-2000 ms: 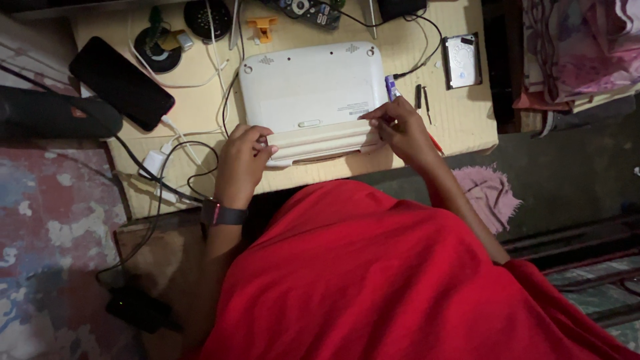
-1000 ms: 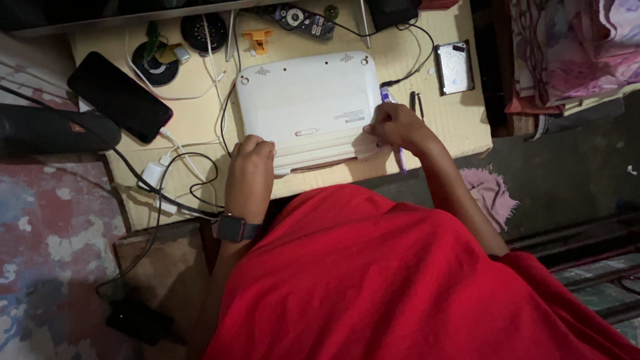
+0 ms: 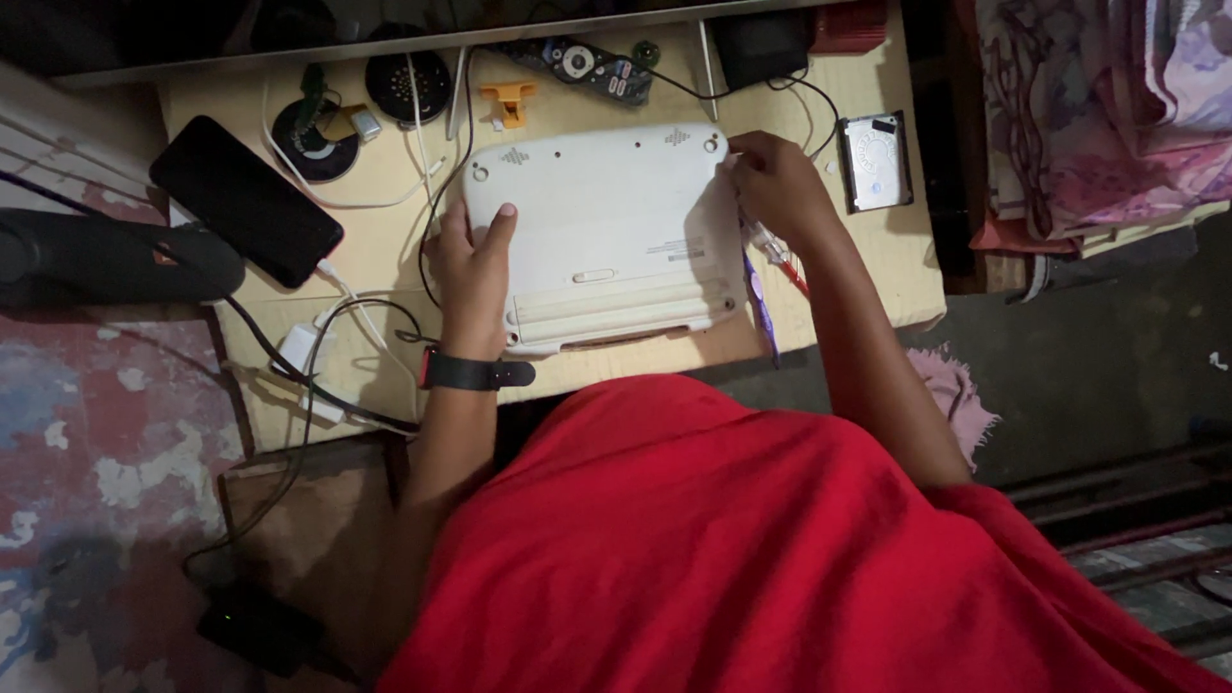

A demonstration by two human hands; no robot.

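Observation:
A white laptop (image 3: 606, 212) lies underside up on the wooden table, its battery strip along the edge nearest me. My left hand (image 3: 476, 265) grips its left edge, the thumb on top and the other fingers mostly hidden. My right hand (image 3: 780, 188) is at the far right corner with its fingers bent against the edge; whether it holds anything is hidden. Beside the laptop's right edge lie a purple tool (image 3: 758, 303), probably a toothbrush, and a red-tipped clear object (image 3: 791, 269). A bare hard disk drive (image 3: 876, 162) rests farther right.
A smartphone (image 3: 245, 200) on a white cable, a dark cylindrical speaker (image 3: 115, 260) and white adapters (image 3: 303, 351) lie at left. Behind the laptop are a remote control (image 3: 577, 63), an orange plastic clip (image 3: 510, 101) and round speaker parts (image 3: 409, 87). Thin black cables cross the table.
My left hand has moved from the laptop's near left corner up to its left edge. My right hand has moved away from me along the right side to the far corner.

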